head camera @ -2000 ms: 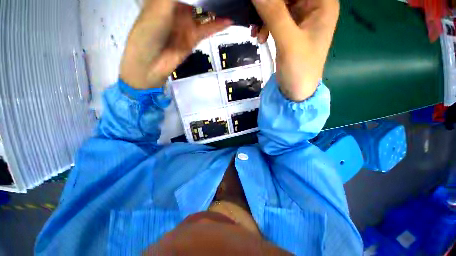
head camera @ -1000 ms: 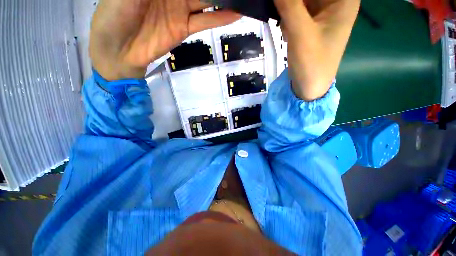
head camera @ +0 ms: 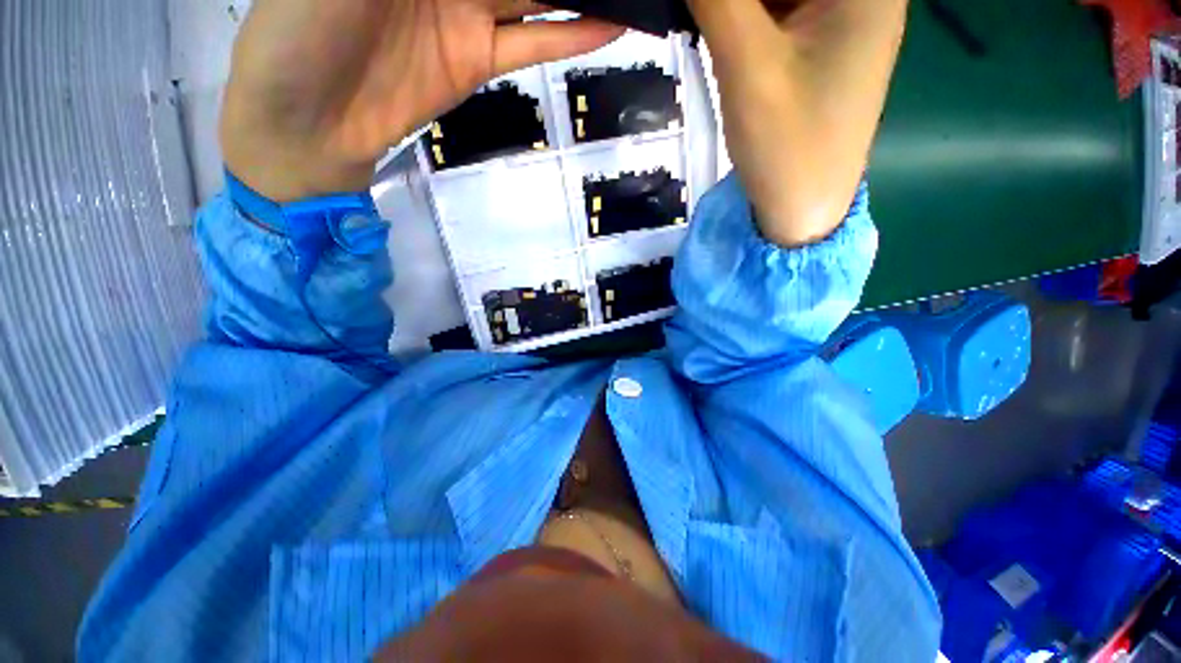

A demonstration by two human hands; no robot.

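Note:
My left hand [head camera: 376,84] and my right hand [head camera: 809,104] are raised at the top edge, both partly cut off. A dark, flat piece [head camera: 635,13], perhaps a circuit board, is held between them and is also cut off by the edge. Below lies a white compartment tray [head camera: 505,220] with two columns of pockets. Dark boards [head camera: 624,101] with pale gold spots lie in several pockets. One left pocket holds no board. The board in the lowest left pocket [head camera: 534,312] shows more gold parts.
A tall pile of stacked white trays [head camera: 84,246] stands at far left. A green mat [head camera: 1010,156] covers the bench at right. Blue stools [head camera: 978,356] and darker blue bins [head camera: 1023,557] are on the grey floor at lower right. Red material [head camera: 1129,45] shows at upper right.
My left hand has moved left and both hands sit higher and wider apart than at first. The dark piece between them has slipped further out at the top edge.

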